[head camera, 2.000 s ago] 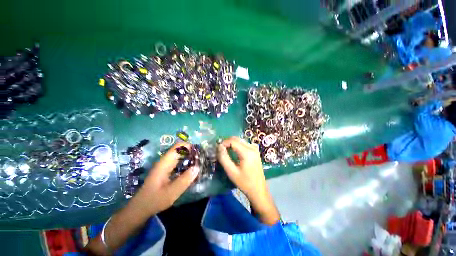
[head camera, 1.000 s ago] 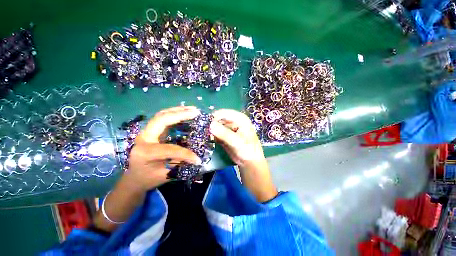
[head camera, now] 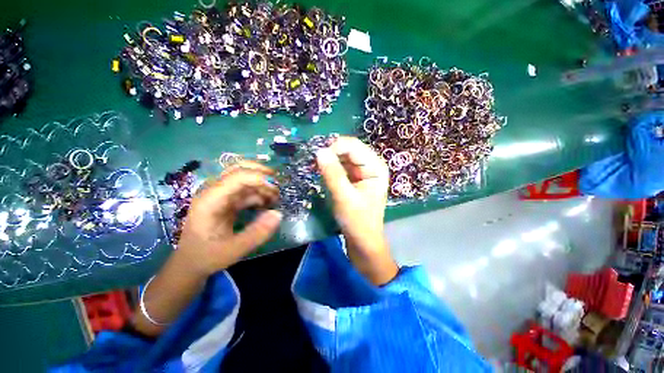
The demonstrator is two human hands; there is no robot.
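Note:
A bunch of silvery and dark flex parts (head camera: 300, 182) lies between my hands at the bench edge. My left hand (head camera: 222, 211) is left of the bunch, blurred, with thumb and curled fingers apart and nothing visible between them. My right hand (head camera: 355, 182) is at the right side of the bunch, thumb and forefinger close together at its upper edge. Whether they pinch a part is too small to tell. White bits and a dark piece (head camera: 282, 148) lie just beyond the bunch. A pale ring (head camera: 230, 159) lies beyond my left hand.
The main mixed pile (head camera: 240, 62) lies beyond my hands, with a white paper slip (head camera: 359, 40). The ring pile (head camera: 431, 131) is to the right. A small dark cluster (head camera: 180, 191) and blister tray (head camera: 36, 255) are left. A black heap (head camera: 13, 69) is far left.
My left hand has opened and moved left, off the bunch it was around. The bunch now shows between my hands. The view has shifted, so the piles sit higher in the picture.

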